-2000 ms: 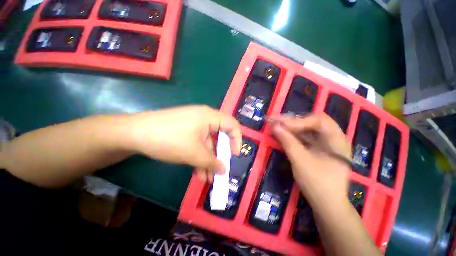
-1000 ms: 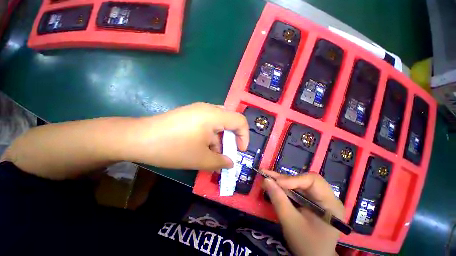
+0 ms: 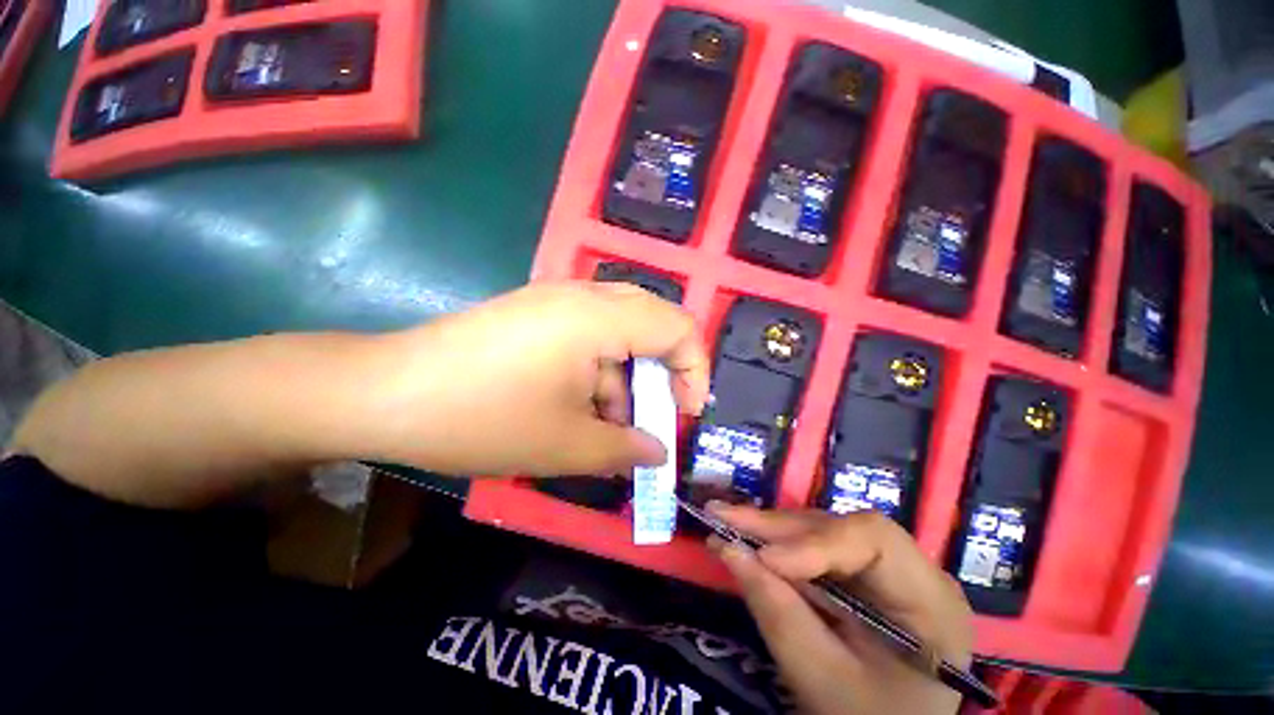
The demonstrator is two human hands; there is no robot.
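Observation:
My left hand (image 3: 559,377) holds a narrow white label strip (image 3: 653,419) upright between thumb and fingers, with faint rows of print at its lower end. My right hand (image 3: 852,601) holds dark tweezers (image 3: 880,624), whose tip is beside the strip's lower part. Whether a label is on the tip cannot be told. Under them lies a red foam tray (image 3: 822,289) with black open-backed phones in two rows; one slot at the lower right is empty. A phone (image 3: 755,391) lies just right of the strip. My left hand partly hides the lower-left phone.
A second red foam tray (image 3: 398,70) with phones lies at the upper left on the green bench (image 3: 461,168). White paper (image 3: 964,42) lies behind the near tray. A grey boxy instrument (image 3: 1229,70) stands at the right. A cardboard box (image 3: 321,524) is below the bench edge.
The tweezers have moved from the lower-left phone to the strip's lower end. Both trays sit further left and slightly higher in view. The left hand still holds the strip.

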